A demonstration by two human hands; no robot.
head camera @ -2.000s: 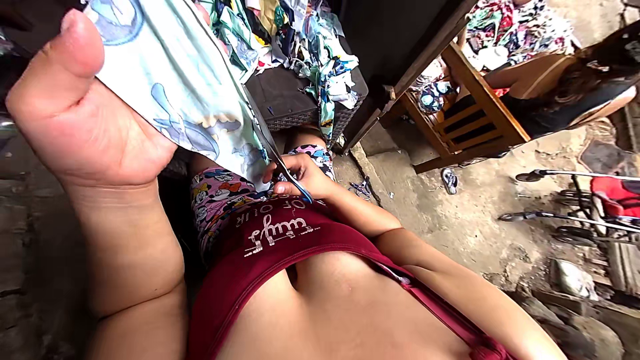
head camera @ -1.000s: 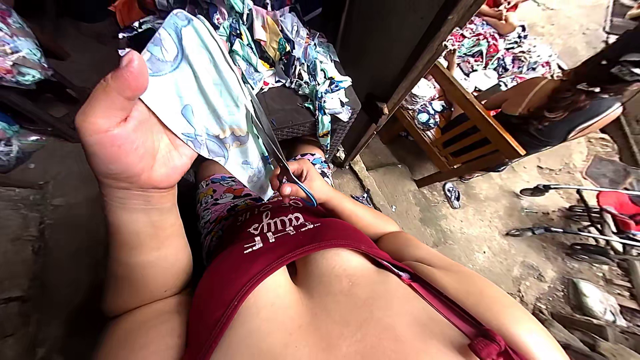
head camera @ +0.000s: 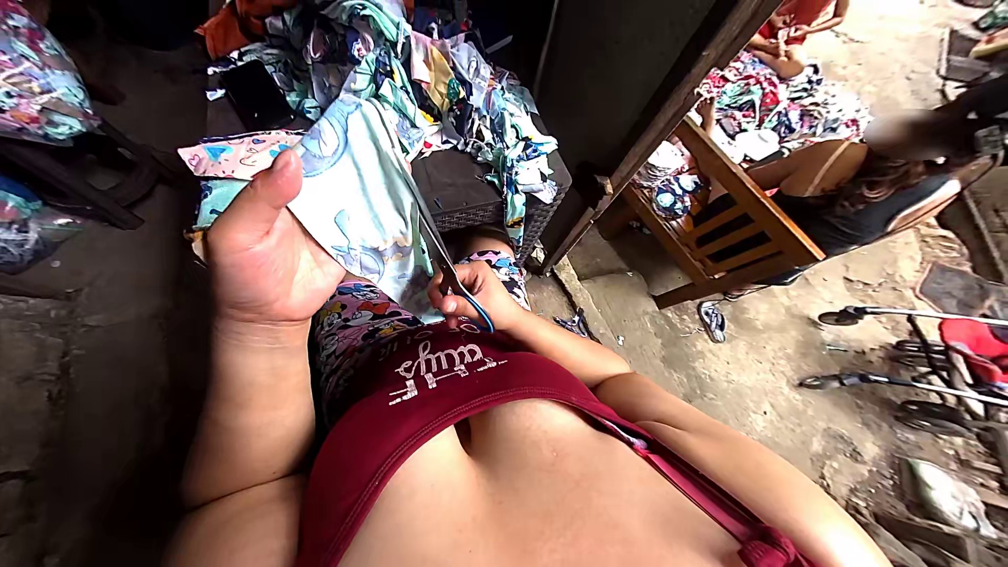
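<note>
Raised at the left with its palm toward the camera, my left hand has its thumb up, and a pale blue printed cloth lies between thumb and fingers, which are mostly hidden behind it. My right hand grips the blue-rimmed handles of a pair of scissors near my lap. The long blades point up and away along the cloth's right edge; whether they are parted is unclear. Beyond my left hand, a pink patterned fabric piece shows near a dark phone.
Cloth scraps cover a dark woven-sided table. Left are bagged fabrics. To the right stand a wooden bench with a seated person, a fabric heap by another person, a sandal and a stroller.
The view has shifted, bringing more of the left side and the phone into sight. My left hand keeps the cloth raised, and the scissors stay in my right hand.
</note>
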